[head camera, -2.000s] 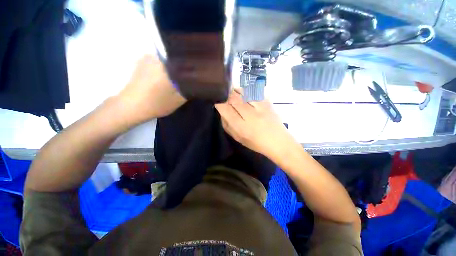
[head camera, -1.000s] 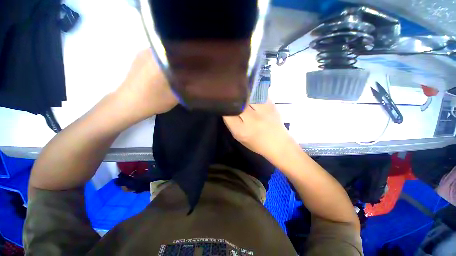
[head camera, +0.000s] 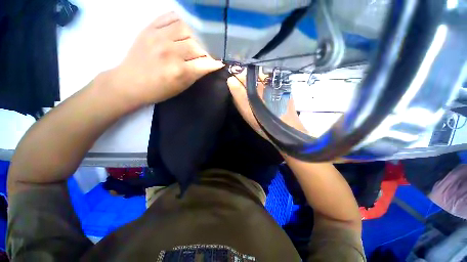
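A black cloth piece (head camera: 192, 120) hangs from the sewing area over the table's front edge onto my lap. My left hand (head camera: 166, 59) lies on the table at the needle area, thumb and fingers pinching the cloth's upper left edge. My right hand (head camera: 248, 94) is at the cloth's upper right edge, partly hidden behind a dark curved machine part. The sewing machine head (head camera: 276, 30), white with a blue stripe, is above the hands. The small metal presser area (head camera: 235, 69) sits between my fingertips.
A stack of black cut pieces (head camera: 28, 61) lies at the table's left. Blue crates (head camera: 112, 212) and a red plastic item (head camera: 386, 192) are below the table edge (head camera: 120, 159). Part of another person, a pinkish sleeve or cloth, shows at the right edge.
The view has shifted, so a dark curved part now covers the right side and the snips are out of sight. My left hand now shows more fully, and the cloth's hanging corner has moved up slightly.
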